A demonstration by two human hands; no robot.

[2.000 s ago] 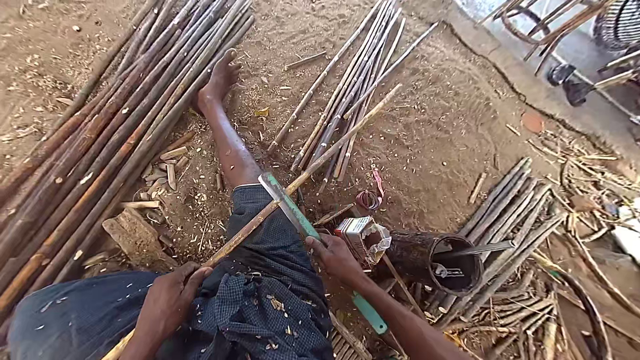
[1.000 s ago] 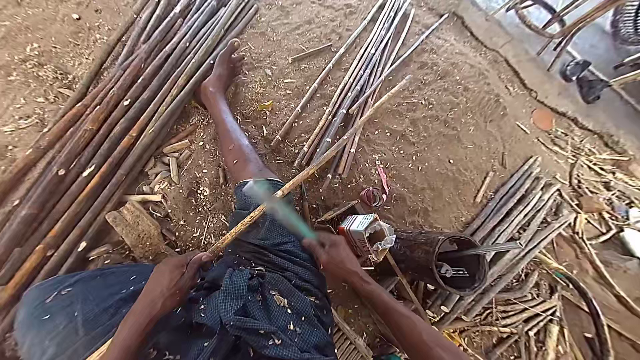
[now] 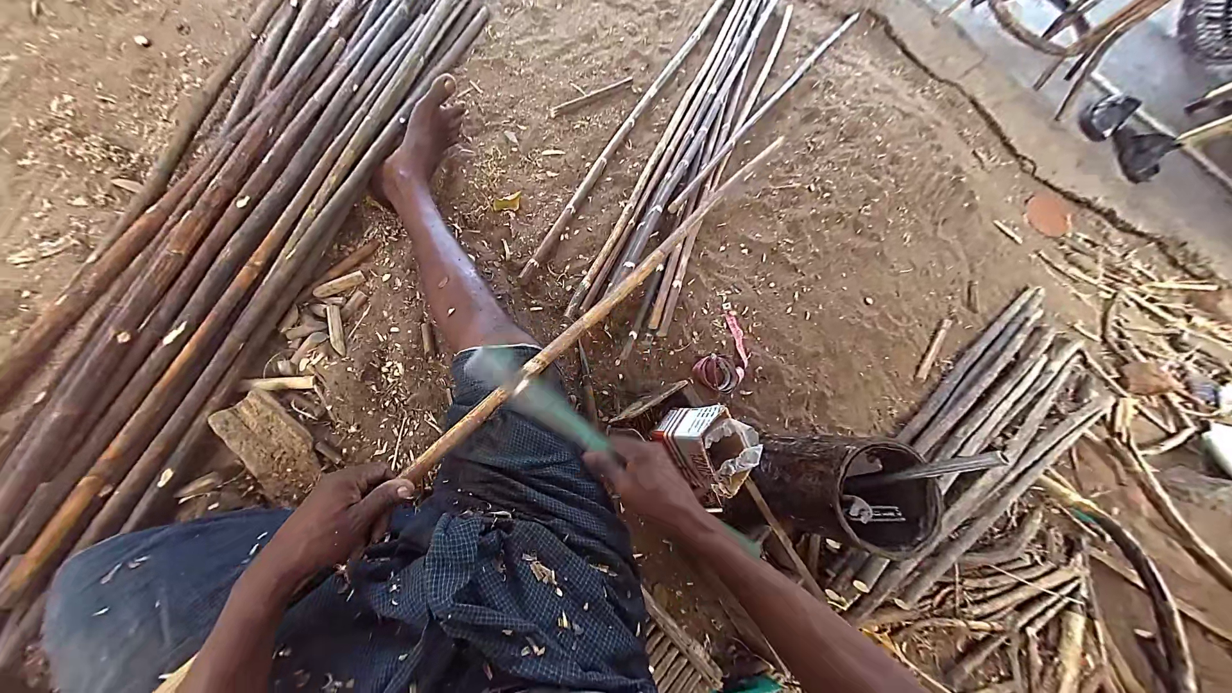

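My left hand (image 3: 345, 512) grips a long, peeled wooden stick (image 3: 616, 296), which slants up over my knee toward the top right. Blurred by motion, a green-handled blade (image 3: 544, 406) lies across the stick at the knee. My right hand (image 3: 640, 474) is closed around its green handle. Small wood shavings dot my dark checked cloth (image 3: 520, 587). Beside my right hand stands a small open carton (image 3: 695, 438) with a plastic liner, touching or close to a dark cylindrical container (image 3: 890, 496) that holds a metal strip and other small items.
Long dark poles (image 3: 221, 250) lie on the left, thinner sticks (image 3: 664, 192) ahead. Short sticks (image 3: 982, 414) and curved offcuts are piled at right. A wood block (image 3: 265, 443) lies by the poles, a pink strap (image 3: 720, 371) near the carton. Chair-like frames (image 3: 1078, 38) stand top right.
The green-handled blade has moved a little along the stick and is blurred by motion. Both hands keep their hold; the stick stays at about the same slant.
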